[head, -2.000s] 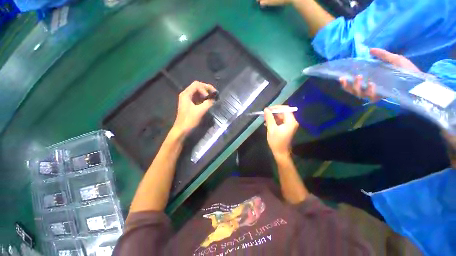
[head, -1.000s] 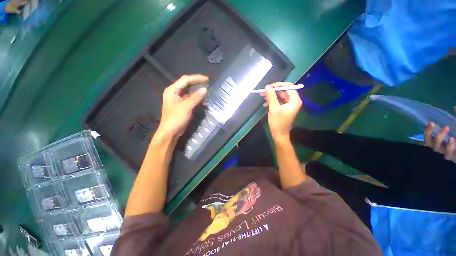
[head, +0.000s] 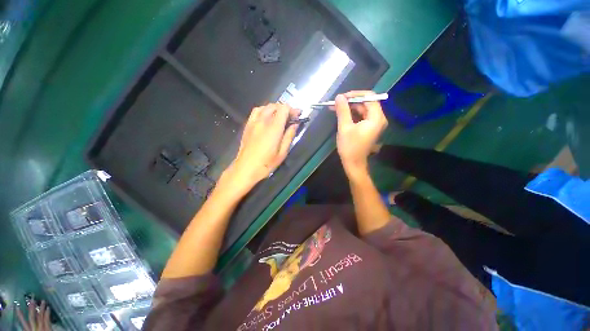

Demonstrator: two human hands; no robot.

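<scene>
My right hand (head: 360,132) holds white tweezers (head: 362,98), pen-like, their tip pointing left over the glossy adhesive sheet (head: 328,64). My left hand (head: 266,141) holds a small black phone part (head: 298,120) in its fingertips near the tweezer tip. My left hand and forearm hide the sheet's lower part. The sheet lies in the right part of the black parts tray (head: 169,57). Loose black parts (head: 266,46) lie in the tray's upper compartment and more black parts (head: 194,169) in the lower left one.
A clear blister tray (head: 84,252) with phone units stands at the lower left. Another person's fingers (head: 35,318) show at the bottom left corner. A person in a blue smock (head: 527,45) is at the upper right. A blue stool (head: 430,97) stands beyond the bench edge.
My left hand has moved right, close to the tweezer tip, and now shows a black part in its fingertips. The plastic-covered item and the hand at the right have left view.
</scene>
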